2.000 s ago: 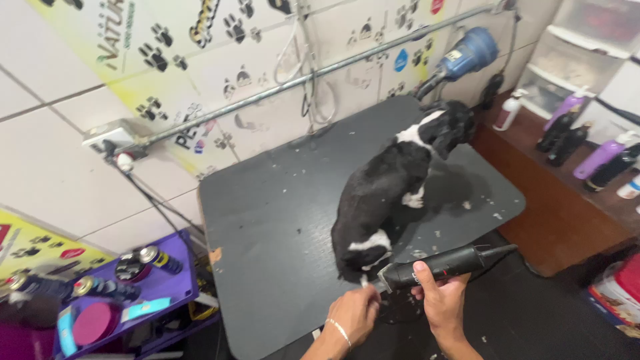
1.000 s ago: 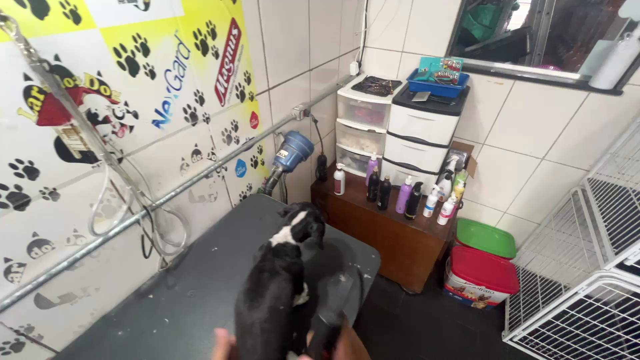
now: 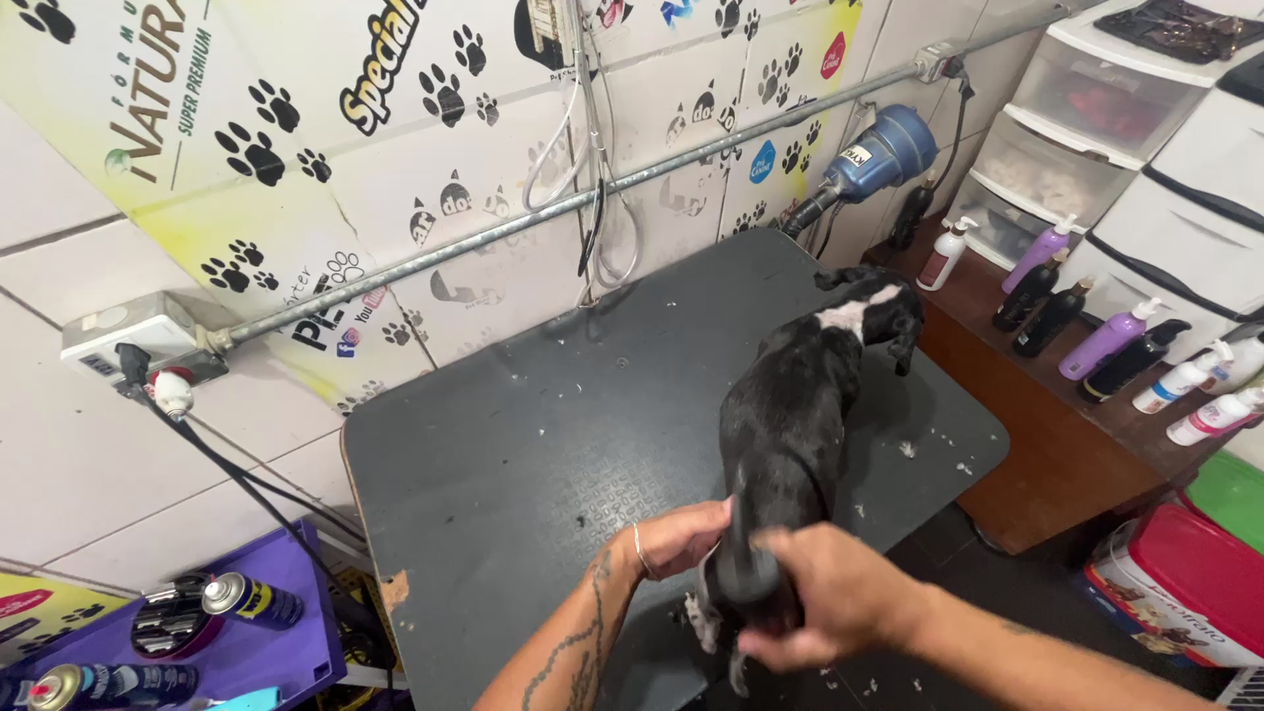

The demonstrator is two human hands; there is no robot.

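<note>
A black dog with white markings (image 3: 790, 405) stands on the dark grooming table (image 3: 474, 444), its head toward the far right corner and its rear toward me. My left hand (image 3: 681, 538), with a bracelet at the wrist, touches the dog's left hindquarter; its fingertips are partly hidden. Behind the rump, my right hand (image 3: 839, 592) curls around a dark, blurred object that looks like the black hair clipper (image 3: 752, 573). A thin dark curve like a cord arcs over the dog's back. The clipper's blade is not visible.
A blue dryer (image 3: 879, 153) hangs by the wall pipe (image 3: 474, 242). Several bottles (image 3: 1111, 341) and drawer units stand at right. A purple tray (image 3: 306, 632) with spray cans is at lower left. Cords drop from the wall outlet box (image 3: 138, 336). A red-lidded tub (image 3: 1200, 563) is at lower right.
The dog stood more sideways two seconds ago and now has its rear toward me. My right hand has moved from beside the dog to behind its rump. The view swung right and back.
</note>
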